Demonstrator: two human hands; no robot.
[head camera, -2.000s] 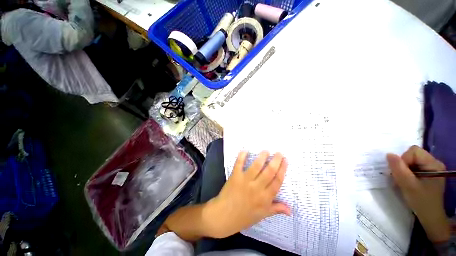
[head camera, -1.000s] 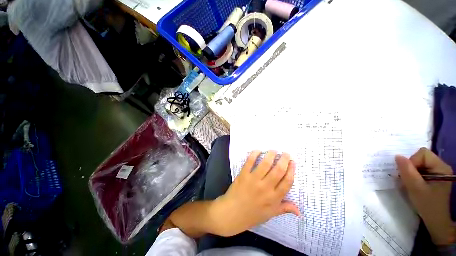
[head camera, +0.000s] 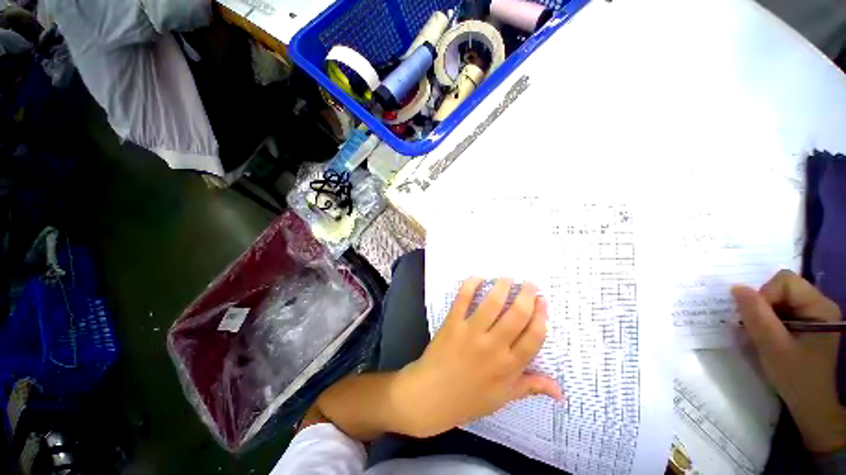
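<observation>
A white printed form with a dense ruled grid (head camera: 594, 306) lies at the table's front. My left hand (head camera: 478, 362) lies flat on its left part, fingers spread, gripping nothing. A second paper sheet (head camera: 714, 264) with lines of writing lies to the right of the form. My right hand (head camera: 798, 348) holds a thin dark-red pen (head camera: 818, 326) with its tip side at the writing on the second sheet. The exact tip is hard to see. Purple fabric (head camera: 828, 227) lies at the right edge, partly behind my right hand.
A blue basket (head camera: 413, 147) with tape rolls and thread spools stands at the table's far left. A plastic bag with black cord (head camera: 332, 197) hangs by the corner. A plastic-lined maroon bin (head camera: 218, 357) stands below. Another person's light clothing (head camera: 153, 88) shows at upper left.
The view has shifted slightly, so the table things sit further right than in the earliest frame. My right hand still holds the pen at the second sheet, where more writing shows. My left hand stays flat.
</observation>
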